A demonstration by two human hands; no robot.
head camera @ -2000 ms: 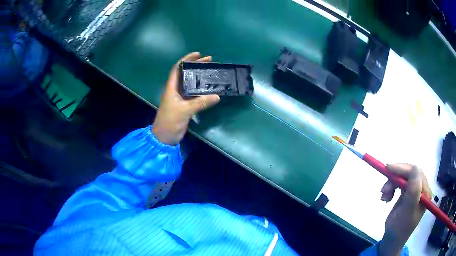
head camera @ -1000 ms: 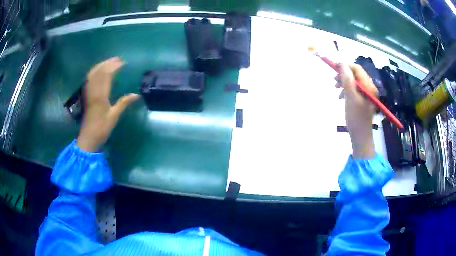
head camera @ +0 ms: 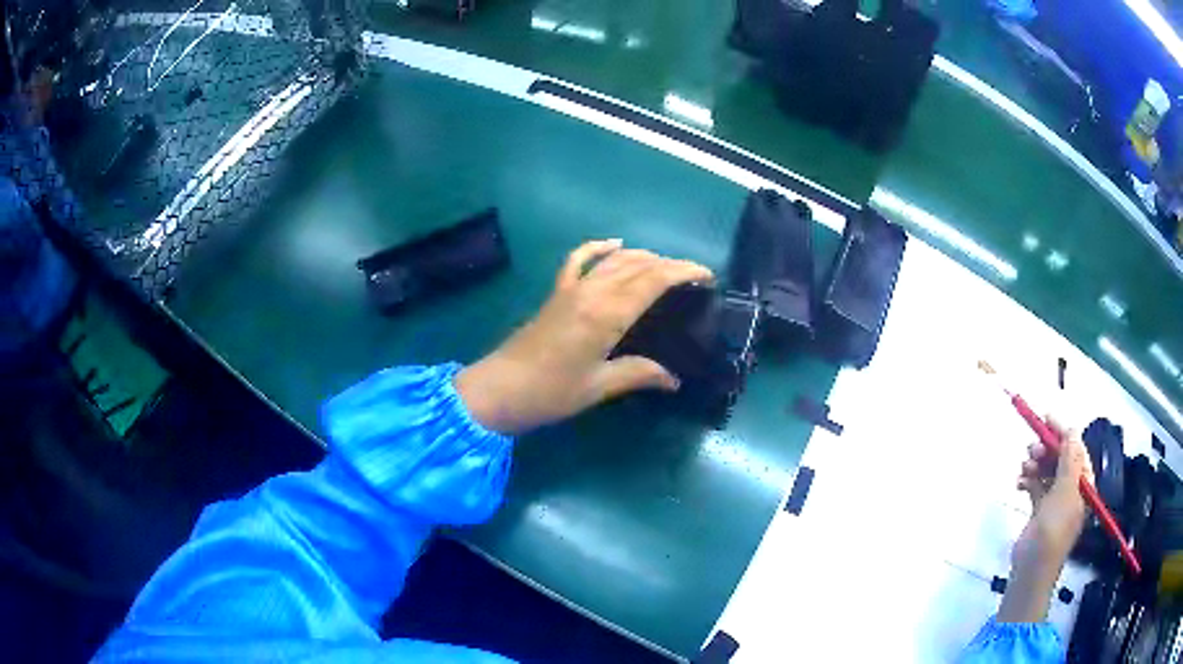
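My left hand (head camera: 590,331) is around a black housing (head camera: 688,344) at the middle of the green mat, fingers over its top and thumb on the near side; the palm hides part of it. My right hand (head camera: 1053,499) holds a red-handled brush (head camera: 1100,509) over the white sheet (head camera: 895,519), its bristles pointing up and left, touching nothing. A narrow black shell (head camera: 436,262) lies alone on the mat to the left of my left hand.
Two black housings (head camera: 775,260) (head camera: 863,279) stand behind my left hand. More black parts (head camera: 1122,506) lie at the far right. A clear gridded film (head camera: 247,156) is at the upper left. A black object (head camera: 843,65) is beyond the bench edge.
My left hand has left the narrow shell on the mat at the left and moved right onto the black housing. My right hand still holds the brush. The camera view has turned.
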